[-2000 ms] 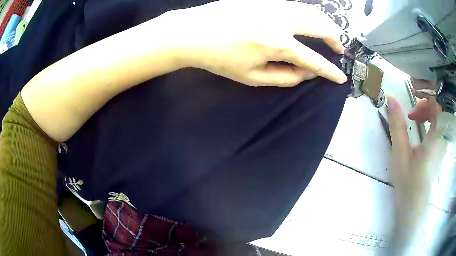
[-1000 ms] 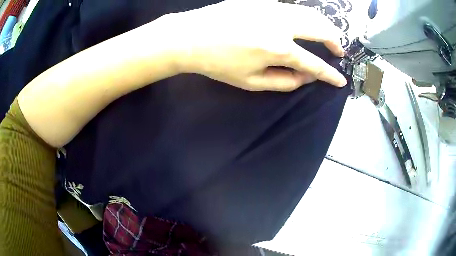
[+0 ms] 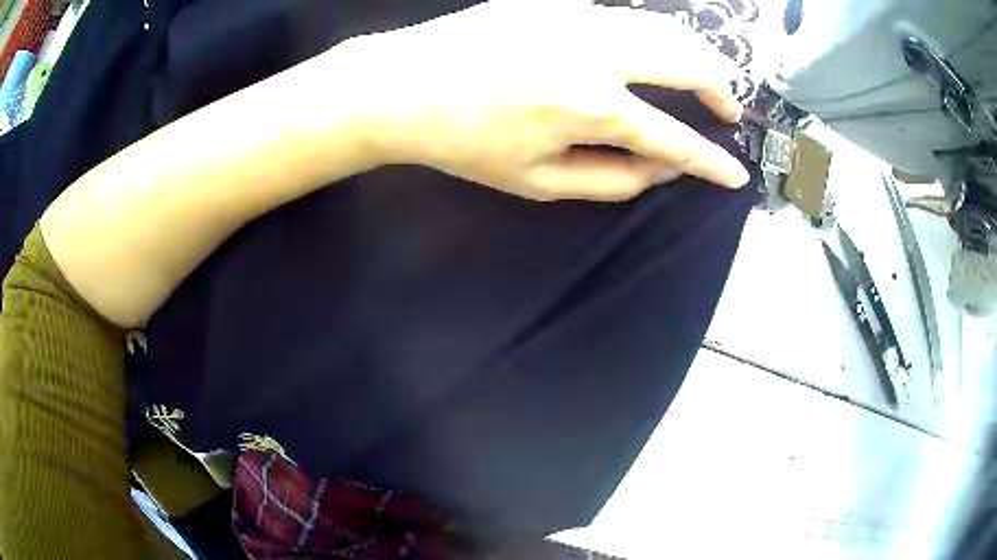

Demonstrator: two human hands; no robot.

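Observation:
The dark garment fabric (image 3: 437, 317) spreads over the lap and the left part of the white machine bed (image 3: 765, 427). My left hand (image 3: 590, 120) lies on the cloth, its fingertips pressing the fabric edge just left of the presser foot (image 3: 774, 153). White embroidery (image 3: 727, 27) shows above the fingers. A tan-brown block (image 3: 809, 175) sits right of the foot. Thread snips (image 3: 869, 317) lie on the bed below it, and long curved tweezers (image 3: 916, 279) lie to their right. My right hand is not in view.
The pale machine head (image 3: 864, 55) with a dark hook (image 3: 938, 77) fills the top right. A whitish round part (image 3: 971, 279) is at the right. Red plaid cloth (image 3: 317, 509) covers the lap. A red-orange basket (image 3: 24, 27) with a blue item stands top left.
My right hand was over the bed near the tweezers two seconds ago and has left the picture. The snips and tweezers now lie uncovered. My left hand stays almost still on the cloth.

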